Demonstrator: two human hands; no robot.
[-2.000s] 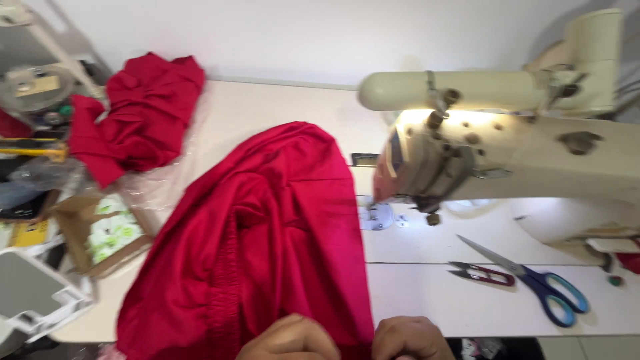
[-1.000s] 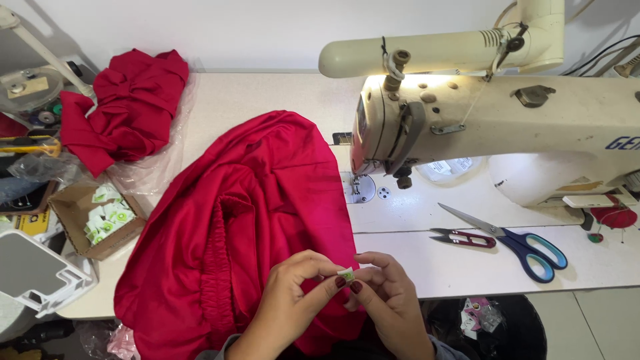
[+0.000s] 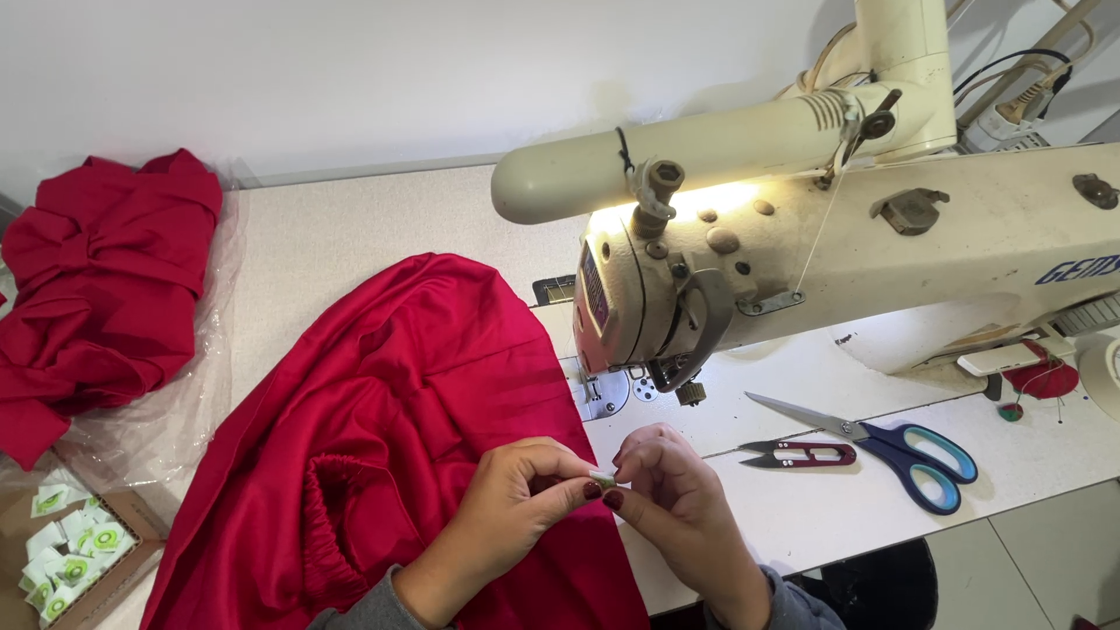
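Observation:
My left hand (image 3: 525, 494) and my right hand (image 3: 669, 490) meet over the red fabric, pinching a small white and green label (image 3: 602, 479) between thumbs and fingertips. Beneath them a red satin-like garment piece (image 3: 437, 350) with a gathered, elasticated edge lies spread on the table. Its right edge is beside the needle plate (image 3: 605, 394) of the white sewing machine (image 3: 787, 254), whose lamp is lit. Thread snips (image 3: 809, 453) and blue-handled scissors (image 3: 901, 446) lie right of my right hand.
A cardboard box (image 3: 131, 521) of similar labels stands at the lower left. Behind it, more red fabric (image 3: 114, 280) rests on clear plastic (image 3: 206, 367). A red pincushion (image 3: 1041, 376) sits under the machine's right end. A black bin (image 3: 884, 582) is below the table's front edge.
Two seconds ago my hands were at the lower edge of the red fabric. Both have come up over it, and the small label shows between their fingers. The view has moved closer to the machine.

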